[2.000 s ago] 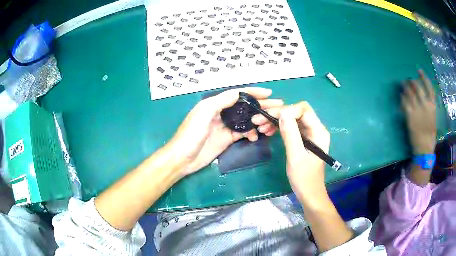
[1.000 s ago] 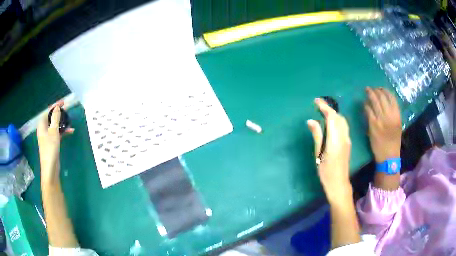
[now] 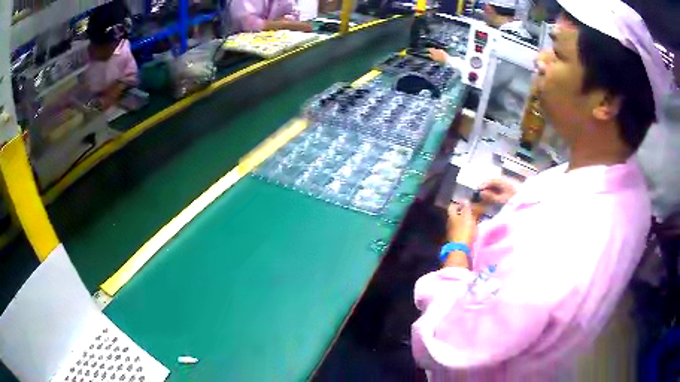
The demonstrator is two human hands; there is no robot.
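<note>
Neither of my hands is in the picture. Nearest in front of me, the white backing sheet lies at the bottom left, cut off by the edge. Its lower part carries rows of small dark adhesive pieces, and its blank flap stands up behind. The short white stick lies loose on the green bench, right of the sheet. Clear blister trays lie further along the bench. The farther tray holds some dark parts.
A co-worker in pink with a white cap and blue wristband stands at the right, hands together beyond the bench edge. A yellow and white strip separates the bench from the dark green conveyor belt. More workers show in the background, beside a white machine.
The view has swung right and up along the line. Both my hands, the tweezers, the round black housing and the black pad have left the picture. The co-worker's hands are now off the bench.
</note>
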